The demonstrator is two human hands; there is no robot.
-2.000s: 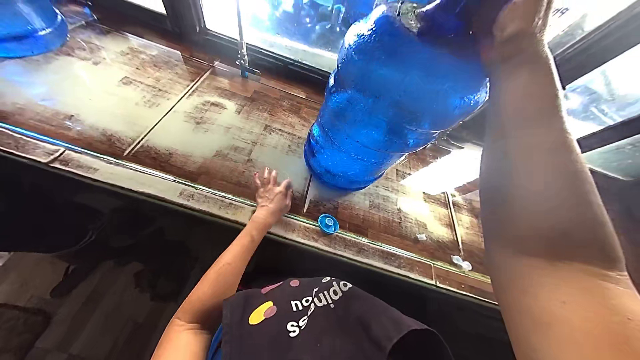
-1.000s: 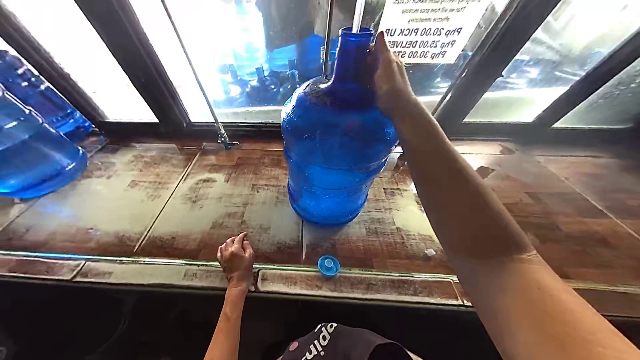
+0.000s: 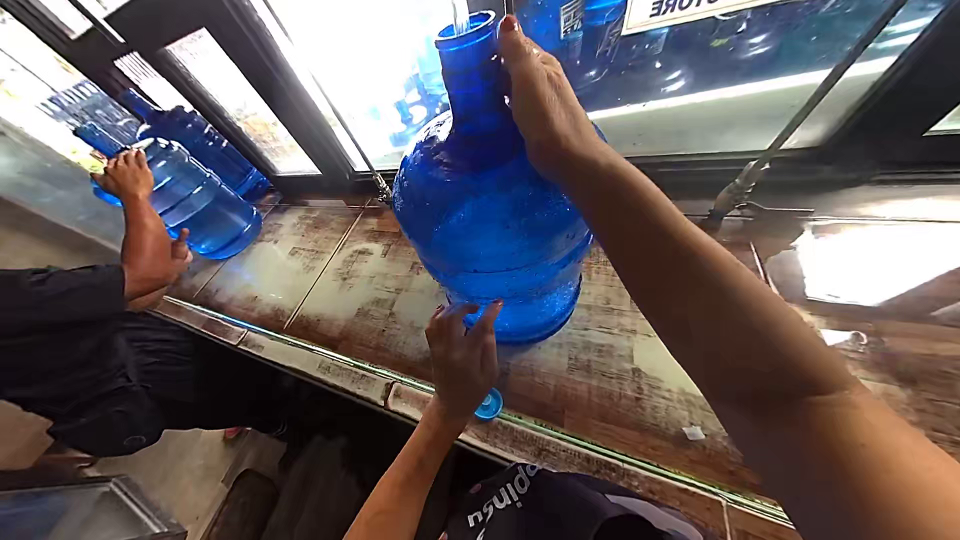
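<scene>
A large blue plastic water jug [image 3: 495, 217] stands upright on the tiled counter, its mouth uncapped with a clear stream or tube at the opening. My right hand [image 3: 544, 97] grips the jug's neck from the right side. Low in front of the jug, my left hand [image 3: 461, 352] has its fingers apart and holds nothing; whether its fingertips touch the jug I cannot tell. A round blue cap [image 3: 489, 405] lies near the counter's front edge, partly behind my left hand.
At the left, a person's hand [image 3: 127, 174] is on the neck of another blue jug [image 3: 199, 199]. A metal rod [image 3: 817, 97] meets the window frame behind the counter [image 3: 360, 300]. A small white scrap [image 3: 694, 433] lies at the right.
My left hand has moved from the counter's front edge up beside the jug's base. The jug was tilted in the earliest frame and is now upright. The other person has come into view.
</scene>
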